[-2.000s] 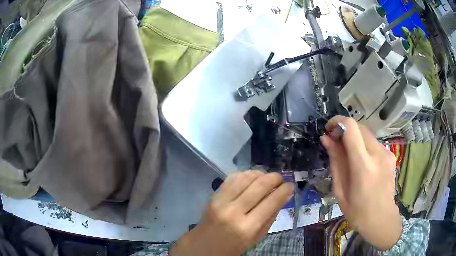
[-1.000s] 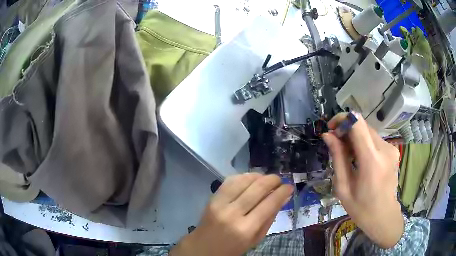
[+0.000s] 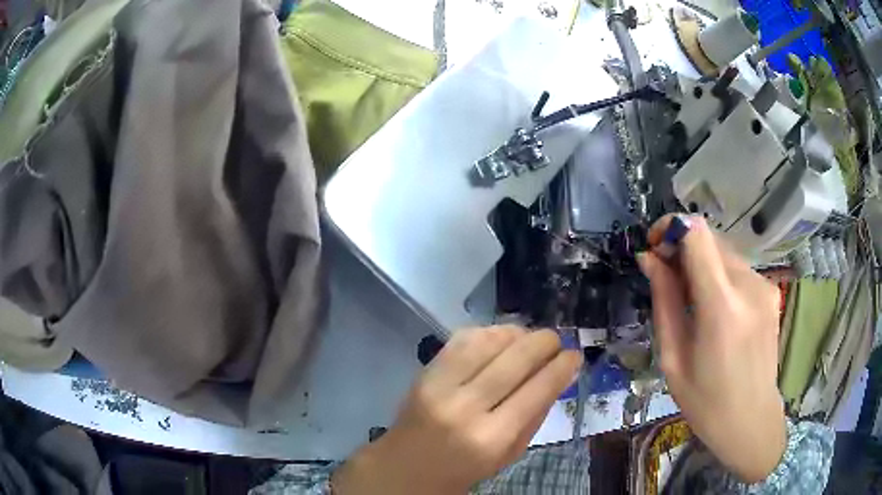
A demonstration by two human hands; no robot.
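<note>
The overlock machine's cream head (image 3: 740, 160) stands right of centre, with its dark looper area (image 3: 580, 280) open below. My right hand (image 3: 711, 309) is at the right edge of that cavity, thumb and index finger pinched on a small dark slim tool (image 3: 677, 230), perhaps tweezers; its tip is hidden. My left hand (image 3: 474, 401) rests at the cavity's front edge, fingers bent and together; whether it holds a thread cannot be seen. The presser foot (image 3: 513, 158) is swung out left on its dark arm, over the silver side cloth plate (image 3: 406, 203).
Grey-brown garment pieces (image 3: 184, 213) are heaped at left, with an olive-green piece (image 3: 363, 72) behind them. Ribbed white tension dials (image 3: 822, 256) and hanging olive fabric (image 3: 810, 324) are at right. A thread cone (image 3: 727, 39) stands behind the machine.
The whole view has shifted slightly, so the machine appears further right. My right hand keeps its pinch by the cavity, and the tool has tilted a little. My left hand has hardly moved against the machine.
</note>
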